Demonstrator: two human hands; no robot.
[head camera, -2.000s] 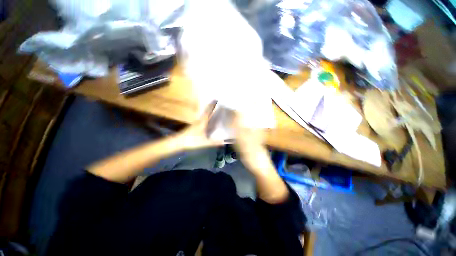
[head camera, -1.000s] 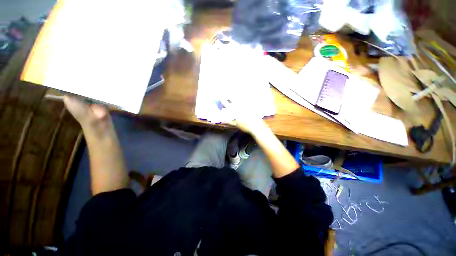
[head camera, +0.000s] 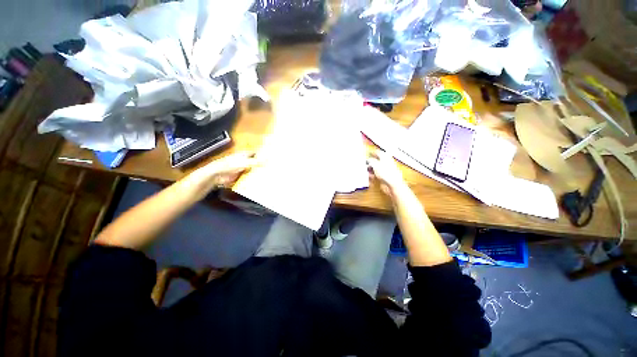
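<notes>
White paper sheets (head camera: 307,150), glaring bright, lie at the middle of the wooden table. One sheet is turned askew and sticks out over the front edge. My left hand (head camera: 234,169) holds the left edge of this sheet. My right hand (head camera: 383,173) is at the right edge of the sheets, its fingers partly bent; whether it grips them cannot be told. A phone (head camera: 455,150) with a lit screen lies on other white papers (head camera: 520,188) to the right.
Crumpled white paper or fabric (head camera: 167,70) lies back left, beside a dark flat box (head camera: 200,148). Clear plastic bags (head camera: 433,42) lie at the back. A green-and-yellow round item (head camera: 448,97), card pieces (head camera: 548,136) and black-handled scissors (head camera: 578,203) are to the right.
The large sheet my left hand held out at the left has come to the middle, over the other sheets. My right hand has moved to their right edge. The crumpled heap is uncovered.
</notes>
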